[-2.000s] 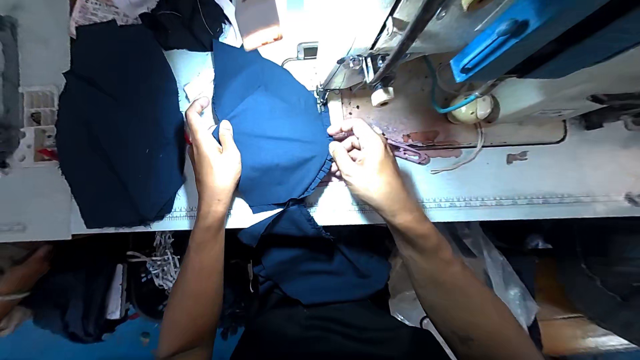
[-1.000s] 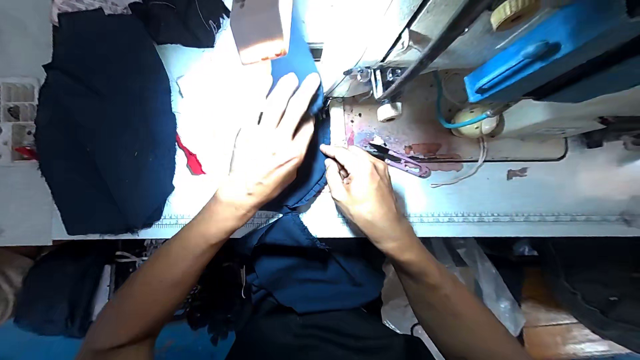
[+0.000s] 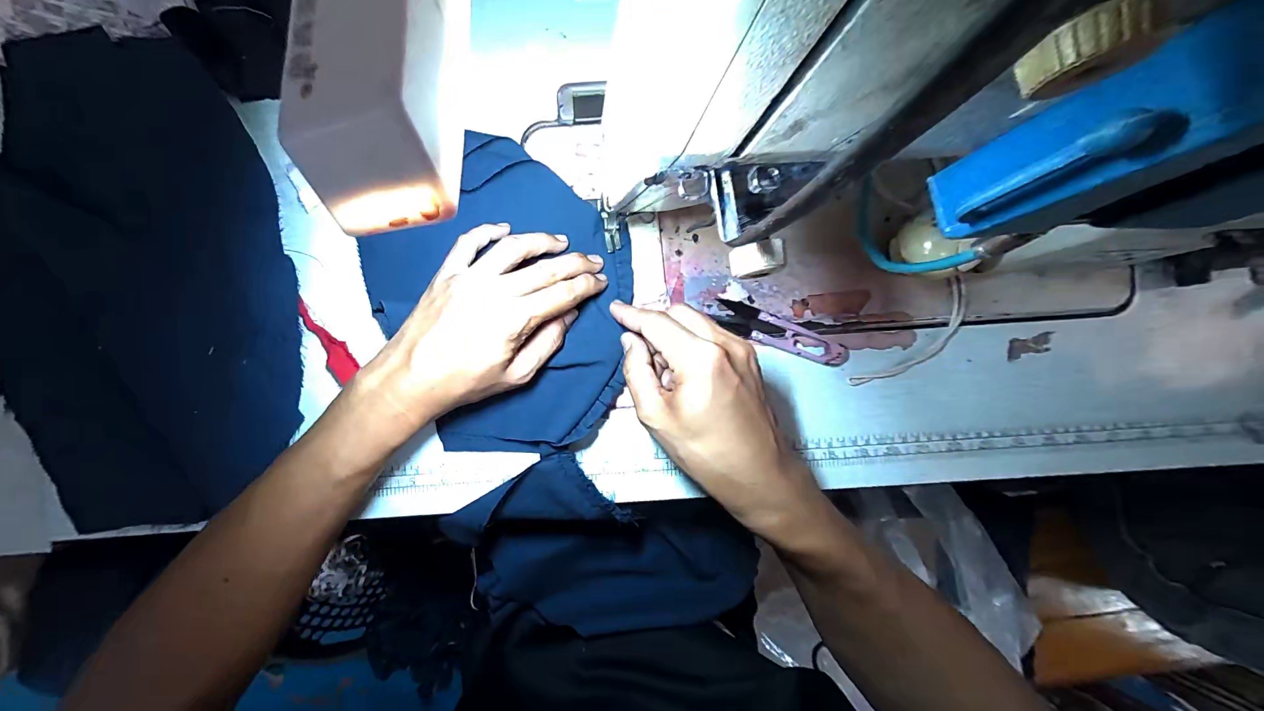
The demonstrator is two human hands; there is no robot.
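Observation:
A navy-blue fabric piece (image 3: 533,395) with a folded curved edge lies on the sewing machine bed, that edge under the presser foot (image 3: 611,233). My left hand (image 3: 504,311) rests flat on the fabric, left of the foot, fingers slightly spread. Just below the foot, my right hand (image 3: 691,375) pinches the fabric's right edge between thumb and forefinger. Close to its knuckles, purple-handled thread snips (image 3: 790,334) lie on the bed. More navy fabric (image 3: 612,563) hangs over the table's front edge onto the lap.
Stacked dark fabric panels (image 3: 148,286) lie at the left, beside a red scrap (image 3: 328,344). A lamp head (image 3: 370,118) hangs over the upper left of the work. The machine head (image 3: 731,79) rises at the upper right, and a measuring tape strip (image 3: 987,439) runs along the front edge.
My left hand has gone from the fabric's left edge to flat on top of it. The fabric lies turned differently under the foot. My right hand remains near its right edge.

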